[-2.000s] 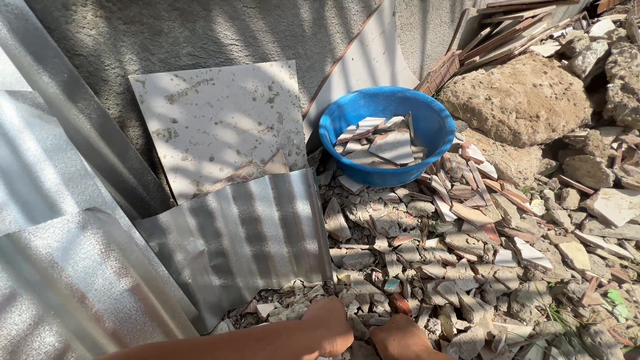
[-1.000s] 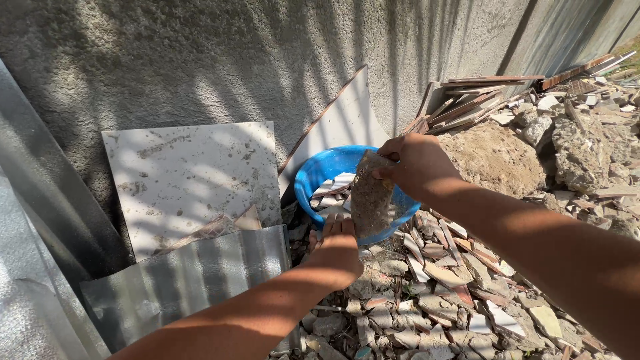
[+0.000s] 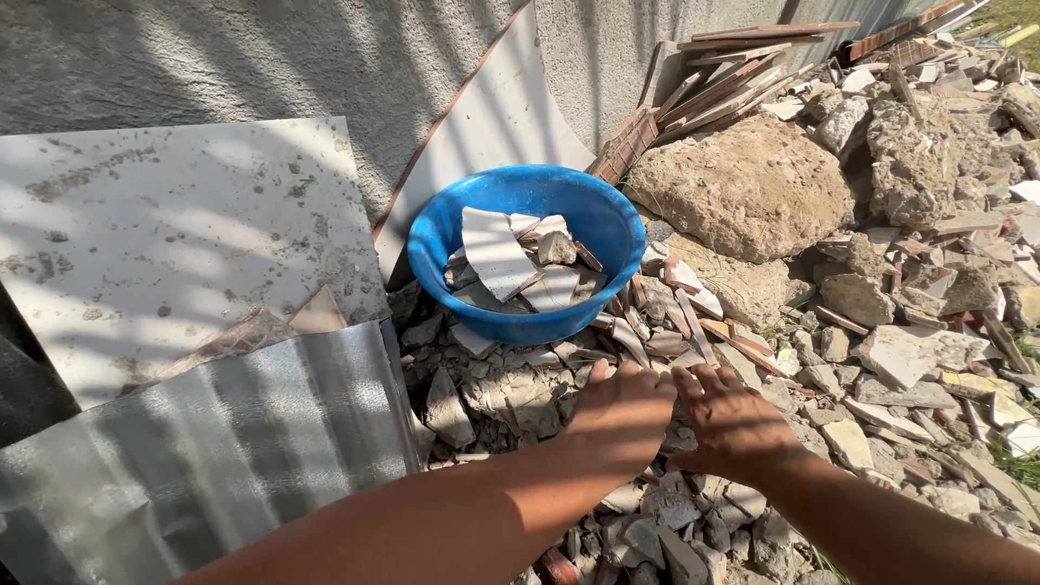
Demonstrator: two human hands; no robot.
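Note:
A blue plastic basin (image 3: 528,322) holds broken white tile pieces (image 3: 496,252) and a small lump of rubble (image 3: 556,248). It rests on the rubble against a leaning curved tile offcut. My left hand (image 3: 624,414) is over the broken tile and stone just below the basin, back of the hand up, fingers partly hidden. Beside it, my right hand (image 3: 727,422) reaches down to the same rubble (image 3: 686,325), its fingers somewhat spread. The two hands are close together at the fingertips. Whether either hand grips a piece cannot be seen.
A corrugated metal sheet (image 3: 268,422) and a dirty white tile (image 3: 195,236) lean at the left by a rough concrete wall (image 3: 244,65). Right of the basin lie a large rock (image 3: 743,187) and a stack of tile strips (image 3: 723,73). Broken rubble covers the ground at right.
One second ago my right hand held a flat, rough piece over the basin, with my left hand at its rim. Both hands have since come down to the rubble, and that piece has left my right hand.

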